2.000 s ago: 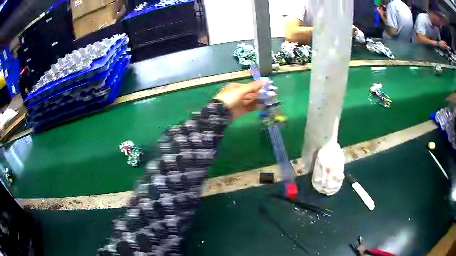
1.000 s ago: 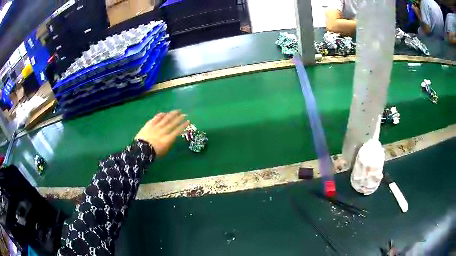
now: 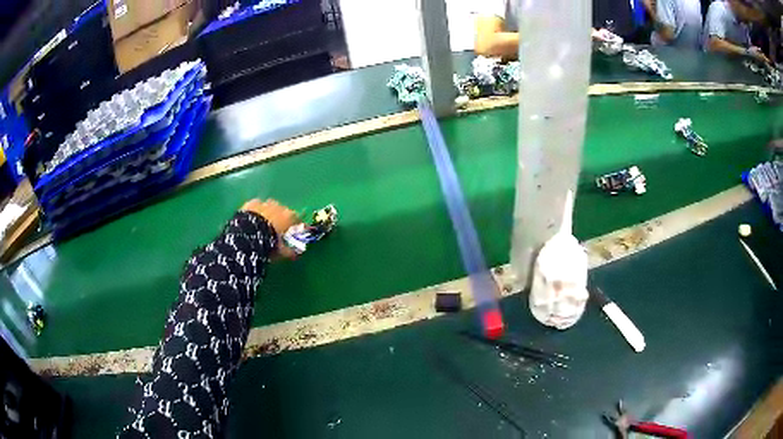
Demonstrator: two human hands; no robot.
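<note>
My left hand [image 3: 273, 226] reaches in from the lower left in a black-and-white patterned sleeve, over the green belt. Its fingers are closed on the near, white end of a small electronic sub-assembly [image 3: 323, 221], whose yellow and dark parts stick out to the right. The fingertips are partly hidden and slightly blurred. My right hand is not in view.
More sub-assemblies lie on the belt at right [image 3: 622, 180] and far left [image 3: 35, 317]. A translucent strip [image 3: 455, 197] crosses the belt. A metal post [image 3: 554, 111], glue bottle [image 3: 559, 287], white-handled tool [image 3: 622, 326] and red-handled cutters [image 3: 657, 429] are at right. Blue trays [image 3: 129, 141] are stacked left.
My left hand moved from the strip, where it held a sub-assembly, leftward and was open a second ago beside another unit on the belt. Its fingers are now closed on a unit there.
</note>
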